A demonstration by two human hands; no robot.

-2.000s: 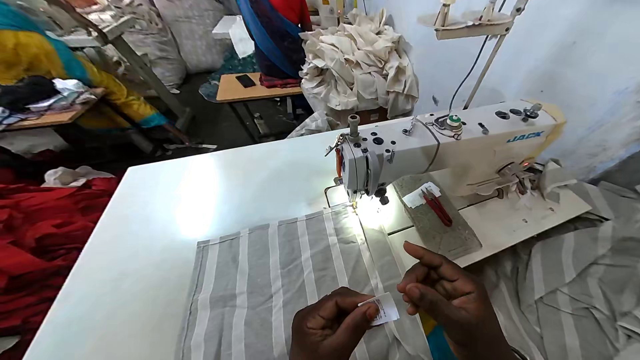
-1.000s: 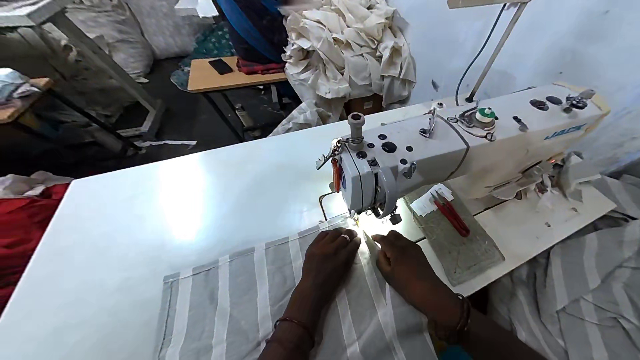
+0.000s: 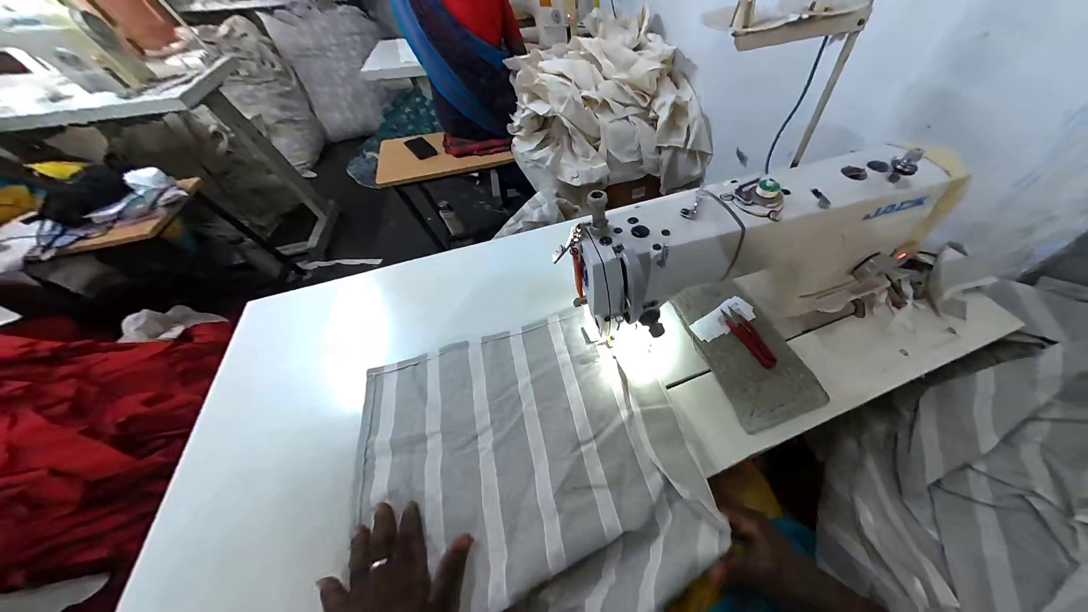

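Grey-and-white striped fabric (image 3: 501,442) lies on the white sewing table, its far right part at the needle of a sewing machine (image 3: 680,255) marked Jack, whose lamp is lit. My left hand (image 3: 395,561), with a ring on one finger, rests flat with fingers spread on the fabric's near left corner. At the fabric's near right edge, my right hand (image 3: 752,544) grips the cloth; its fingertips are partly hidden. Red-handled thread snips (image 3: 750,338) lie partly on white labels (image 3: 712,323), on a grey pad (image 3: 773,387) right of the needle.
More striped fabric (image 3: 943,459) is heaped at the right, and red cloth (image 3: 102,442) at the left. Behind the table are a pile of cream cloth (image 3: 608,102), a small wooden table (image 3: 404,161) with a phone and a person in dark blue and red. A wall stands at the right.
Both hands have moved from beside the needle to the fabric's near side, the left one now spread out. The small white label held two seconds ago is no longer seen in my hands.
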